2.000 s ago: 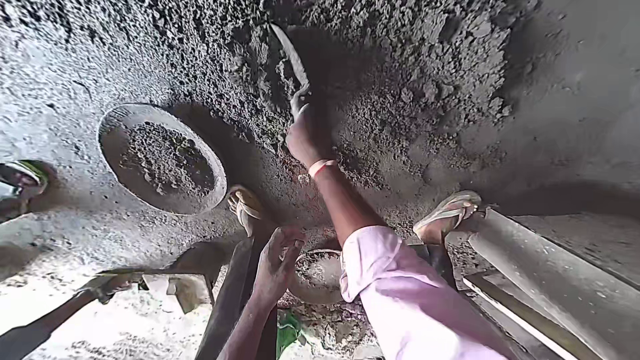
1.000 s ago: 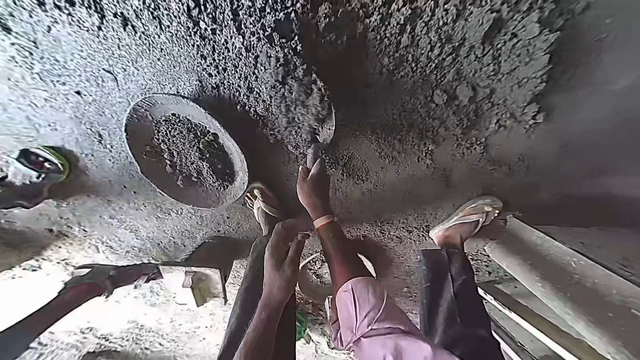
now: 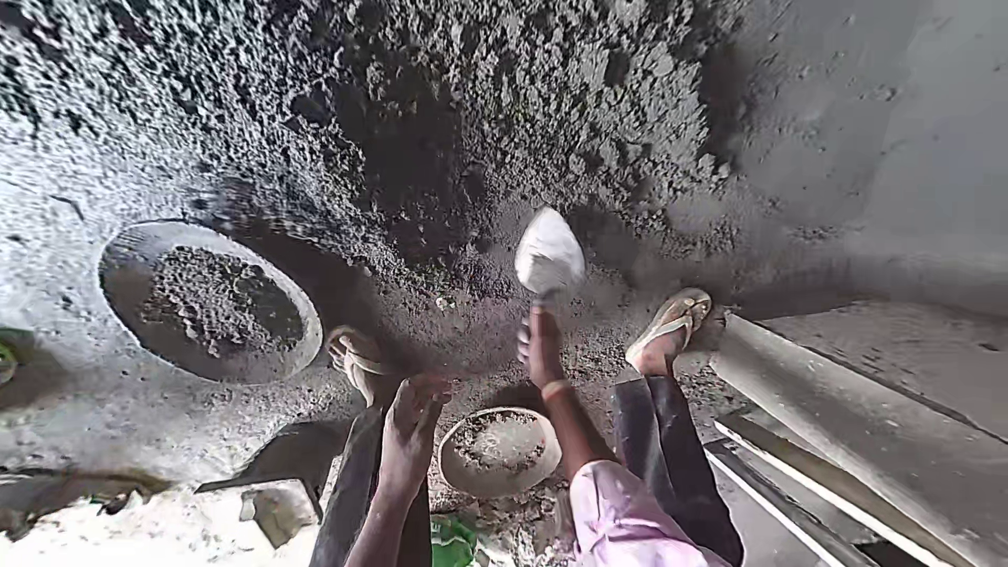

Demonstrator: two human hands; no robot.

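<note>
My right hand (image 3: 543, 346) grips the handle of a pointed trowel (image 3: 549, 253), whose pale, bright blade points away from me over the ground. Beyond the blade spreads a heap of loose grey mortar mix (image 3: 583, 94). My left hand (image 3: 413, 413) hangs by my left knee with its fingers bent; whether it holds anything does not show. Between my legs sits a small round pan (image 3: 500, 453) with some grainy material in it. At the left lies a large shallow pan (image 3: 311, 346) with a load of grey mix.
My sandalled feet stand either side of the small pan. Long boards or slabs (image 3: 850, 425) lie at the lower right. A pale block (image 3: 276, 504) is at the lower left, and a green plastic wrapper (image 3: 453, 542) lies near my left leg. Part of another shoe (image 3: 6, 364) shows at the left edge.
My right hand has drawn the trowel back from the heap, and its blade now shows bare of the mix it was in. The other person's arm at the lower left is no longer in view.
</note>
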